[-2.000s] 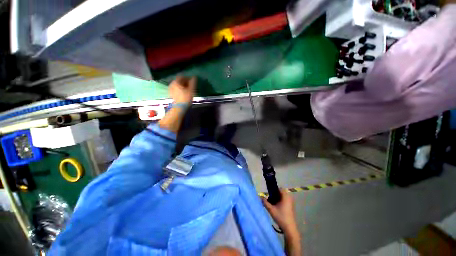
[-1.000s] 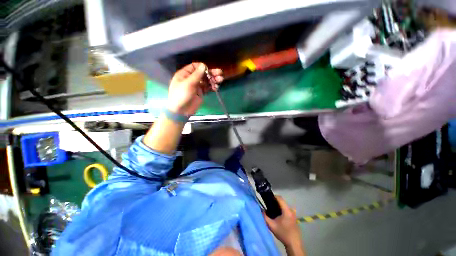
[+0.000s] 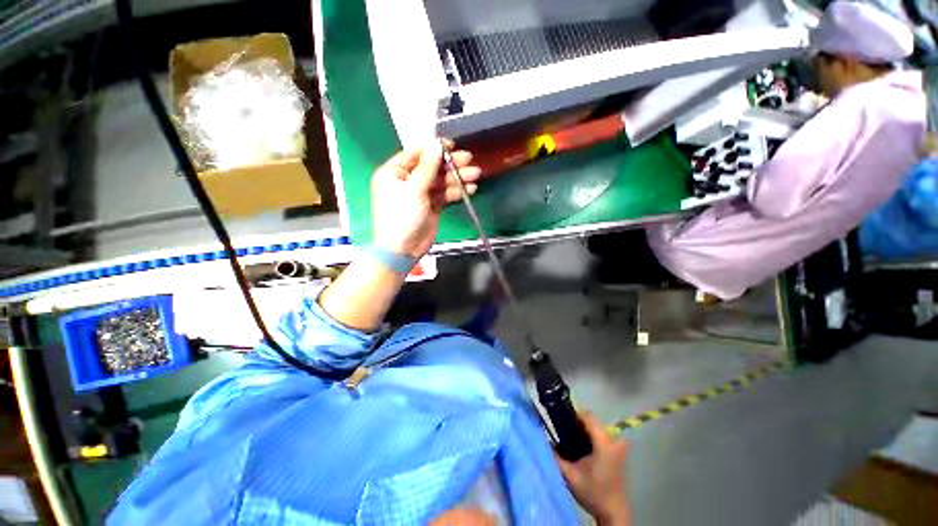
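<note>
My right hand [image 3: 602, 462] is closed around the black electric screwdriver [image 3: 558, 406] at the lower middle. Its long thin driver bit [image 3: 486, 247] points up and left to the cabinet's lower corner. My left hand [image 3: 411, 200], with a blue wrist band, is at the bit's tip, thumb and forefinger pinched near it, other fingers curled. Whether a screw is between the fingertips is too small to tell. The white cabinet housing [image 3: 617, 70], with a dark ribbed inside, lies just above the left hand.
A red bar with a yellow centre [image 3: 542, 146] is under the cabinet, over a green bench top. A cardboard box [image 3: 252, 190] of clear plastic and a blue screw bin [image 3: 129, 344] are left. A black cord crosses my left arm. A person in pink overalls [image 3: 813, 185] is right.
My left hand has risen from the bench edge to the bit tip. The bit tip has moved up and left to the cabinet corner. The view has shifted, showing the cardboard box and the coworker more fully.
</note>
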